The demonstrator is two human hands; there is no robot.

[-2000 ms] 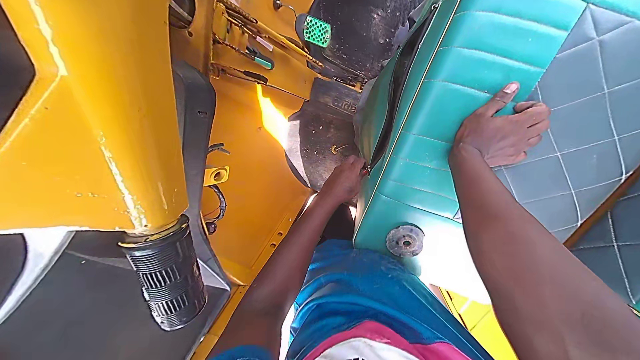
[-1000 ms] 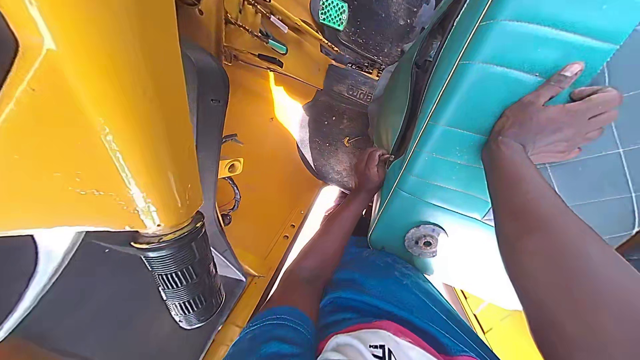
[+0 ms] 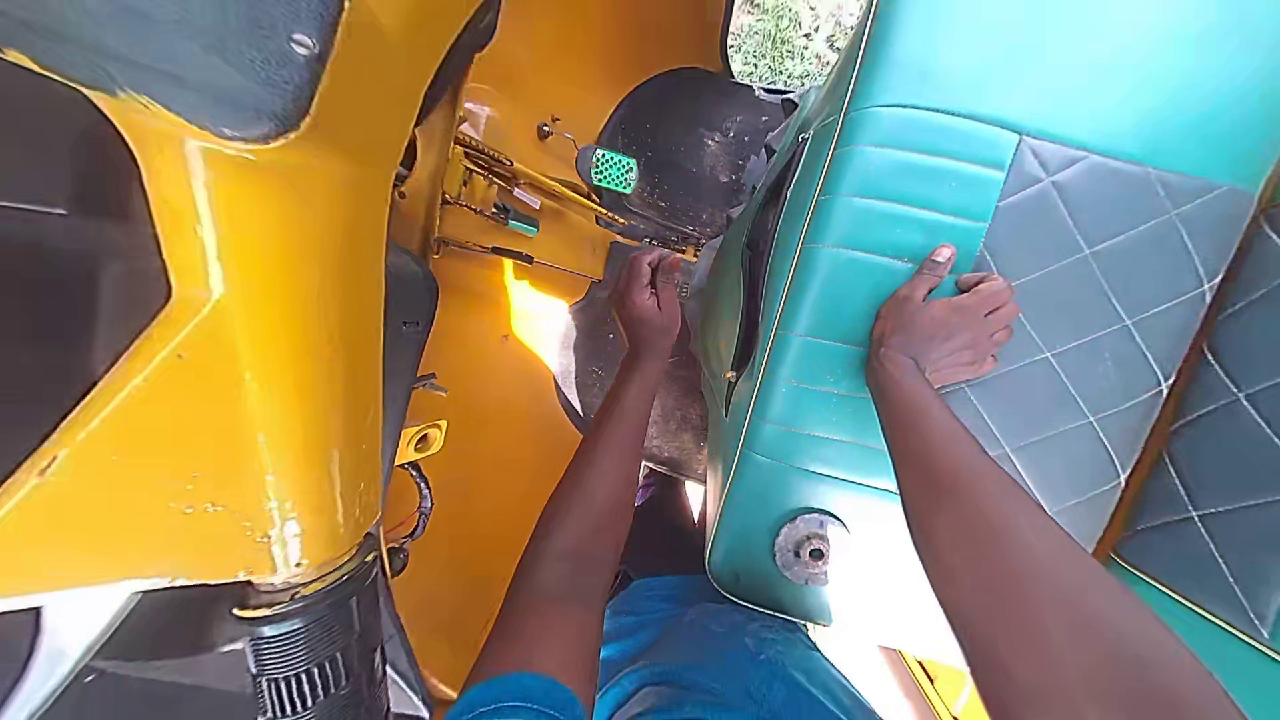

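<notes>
A teal and grey quilted vinyl seat (image 3: pixel 850 400) fills the right half of the head view. My right hand (image 3: pixel 945 325) rests on its top, fingers loosely curled, gripping nothing that shows. Down the seat's left side runs a long gap with a zipper pull (image 3: pixel 731 376) near its lower end. My left hand (image 3: pixel 648 290) is raised just left of that side, apart from the pull, fingers bent together; whether they hold something small cannot be told. A round metal washer (image 3: pixel 811 549) sits on the seat's near corner.
The yellow steering column housing (image 3: pixel 270 350) of the vehicle stands at left, with a black ribbed handlebar grip (image 3: pixel 310 660) below. Beyond my left hand are a green pedal (image 3: pixel 612 170), rods and a black rubber mat (image 3: pixel 680 420). A yellow bracket (image 3: pixel 421 441) with wiring juts from the floor.
My left hand has left the lower end of the seat's side gap, where it gripped the edge, and moved forward and left. My right hand stays on the seat.
</notes>
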